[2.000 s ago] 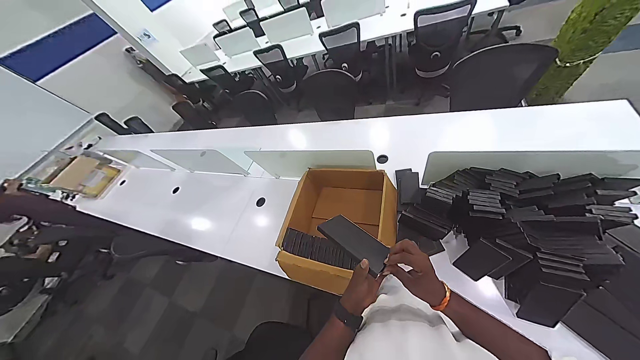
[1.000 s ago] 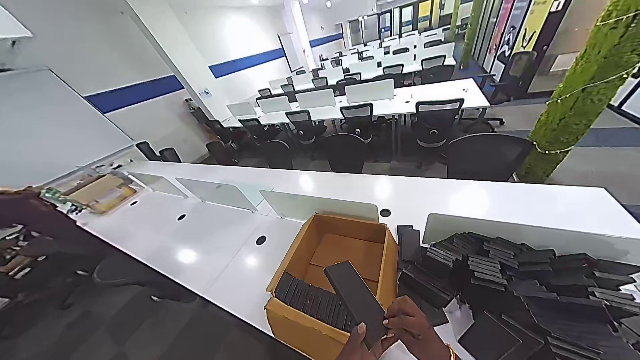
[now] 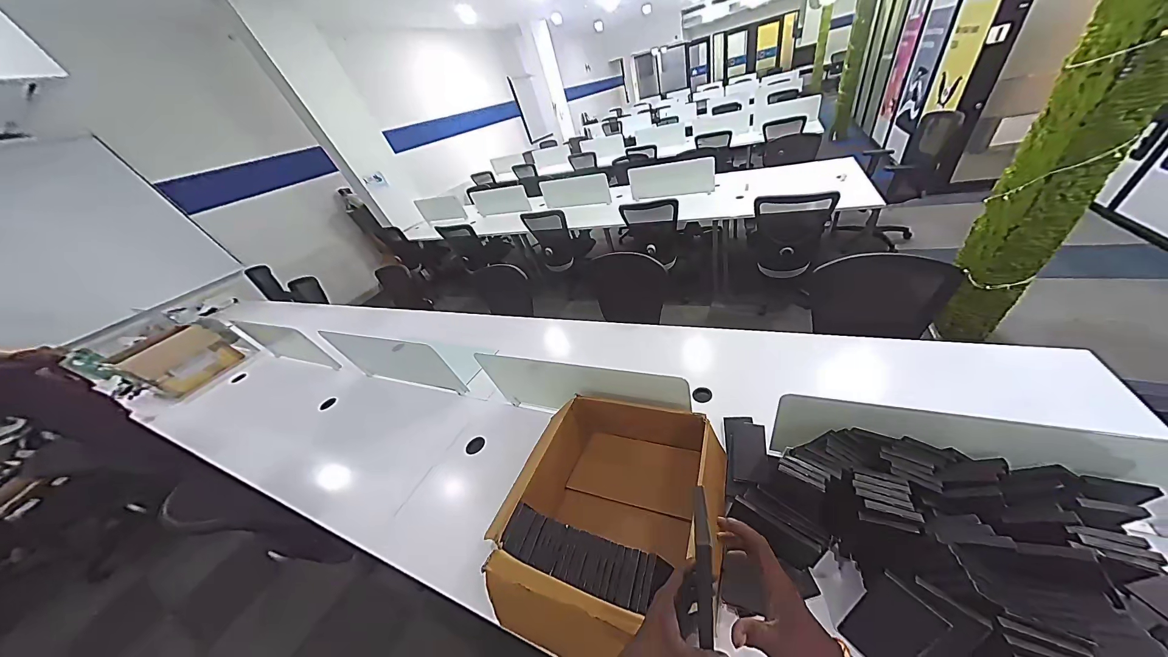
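Observation:
A flat black rectangular case (image 3: pixel 703 566) stands nearly edge-on at the right wall of an open cardboard box (image 3: pixel 639 456). My left hand (image 3: pixel 664 620) grips its lower left side. On its other side is my right hand (image 3: pixel 771 593), fingers spread and curved, the fingertips close to the case; whether they touch it is unclear. A row of similar black cases (image 3: pixel 584 557) stands upright along the near side inside the box. To the right, many more black cases (image 3: pixel 967 520) lie in a loose heap on the white desk.
Low frosted dividers (image 3: pixel 584 381) run along the white desk (image 3: pixel 383 456), which has round cable holes. A person in dark clothing (image 3: pixel 82 411) is at the far left, beside another cardboard box (image 3: pixel 182 360). Office chairs (image 3: pixel 630 287) stand behind the desk.
The case in my hands was seen broad face up; now it is turned nearly edge-on. My right hand's fingers have spread from its lower end. The view has tilted up.

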